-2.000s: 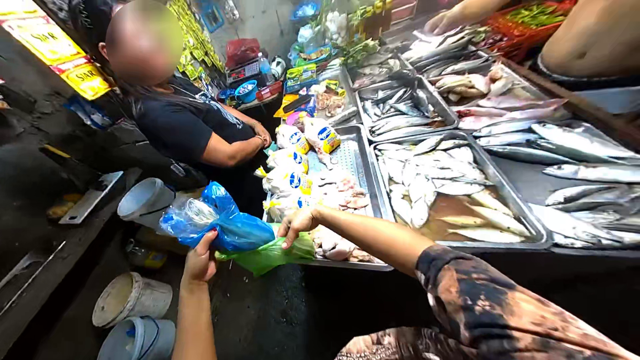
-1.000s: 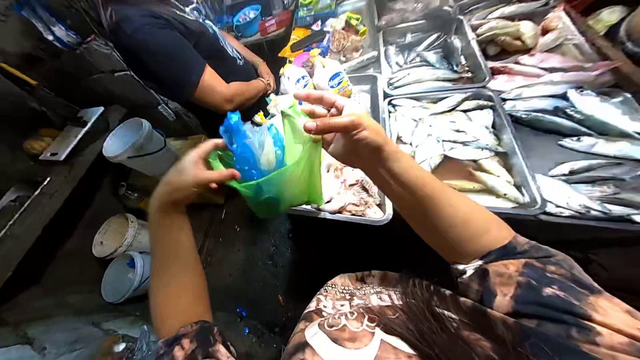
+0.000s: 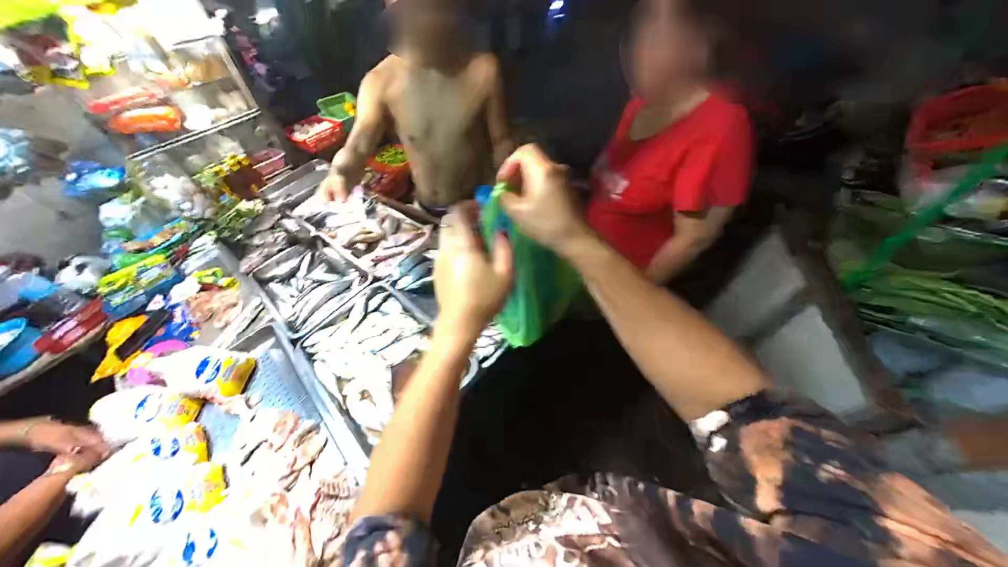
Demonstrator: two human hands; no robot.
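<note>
A green plastic bag [image 3: 529, 287] hangs in front of me, its top gathered up, with a bit of blue plastic showing at its upper left. My right hand [image 3: 539, 189] pinches the gathered top between thumb and fingers. My left hand [image 3: 472, 272] is upright against the bag's left side, fingers near the blue plastic; motion blur hides whether they grip it. Beyond and left of my hands lie silver fish [image 3: 366, 335] in metal trays. Printed plastic packs [image 3: 165, 445] and pale meat pieces [image 3: 287, 465] sit at lower left.
A shirtless person [image 3: 445, 118] reaches over the fish at the far side. A person in a red shirt [image 3: 677, 173] stands beyond my right hand. Another person's hands [image 3: 67, 449] are at lower left. Leafy greens [image 3: 945, 311] lie at the right, by a green pole [image 3: 921, 220].
The view has swung right. The green bag, held wide a second ago with blue plastic inside, is now raised with its top gathered. Both hands have come close together at its top.
</note>
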